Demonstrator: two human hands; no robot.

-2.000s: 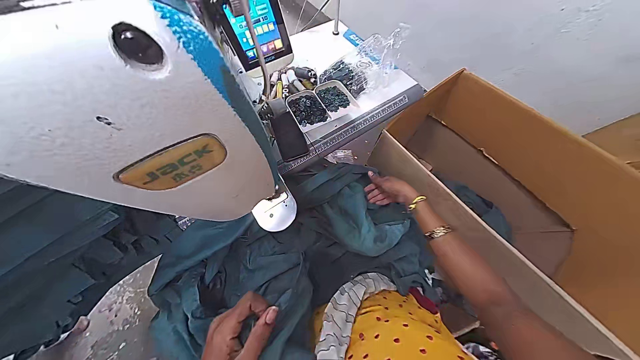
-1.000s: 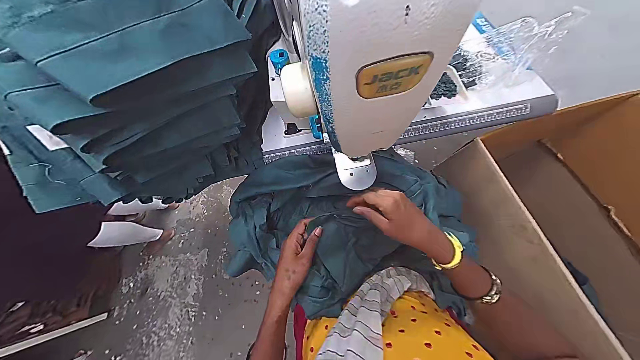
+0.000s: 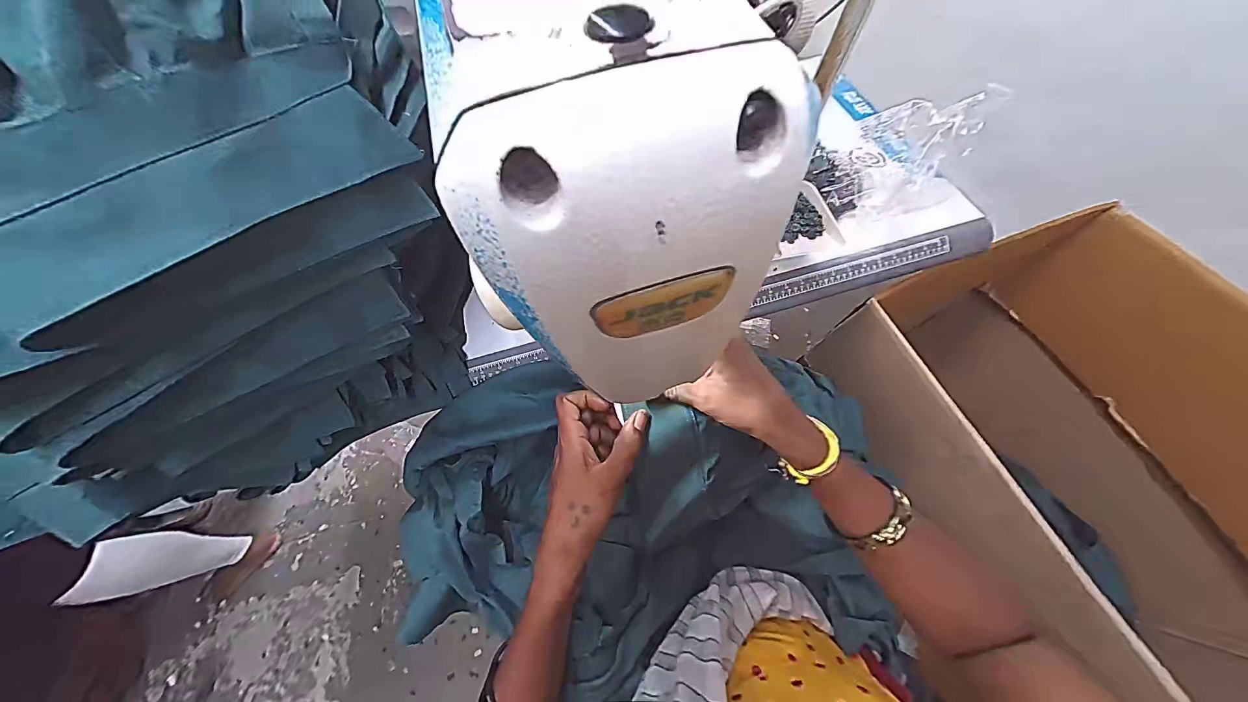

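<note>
Under the white Jack sewing machine head [image 3: 624, 234], my left hand [image 3: 595, 448] pinches an edge of a dark teal garment [image 3: 673, 487] between thumb and fingers. My right hand [image 3: 736, 395] grips the same cloth on the other side of the machine's tip, its fingertips partly hidden behind the head. The garment lies bunched over my lap and hangs down on the left. The machine head hides the needle area and the stitching point.
A tall stack of teal fabric pieces [image 3: 205, 224] stands at the left. An open cardboard box [image 3: 985, 468] with teal cloth inside is at the right. Behind the machine are dark buttons [image 3: 804, 219] and clear plastic film [image 3: 926, 136]. A person's foot [image 3: 244, 565] shows lower left.
My hands were lower on the bunched garment a second ago; now they hold its edge up at the machine's tip. The view has shifted considerably.
</note>
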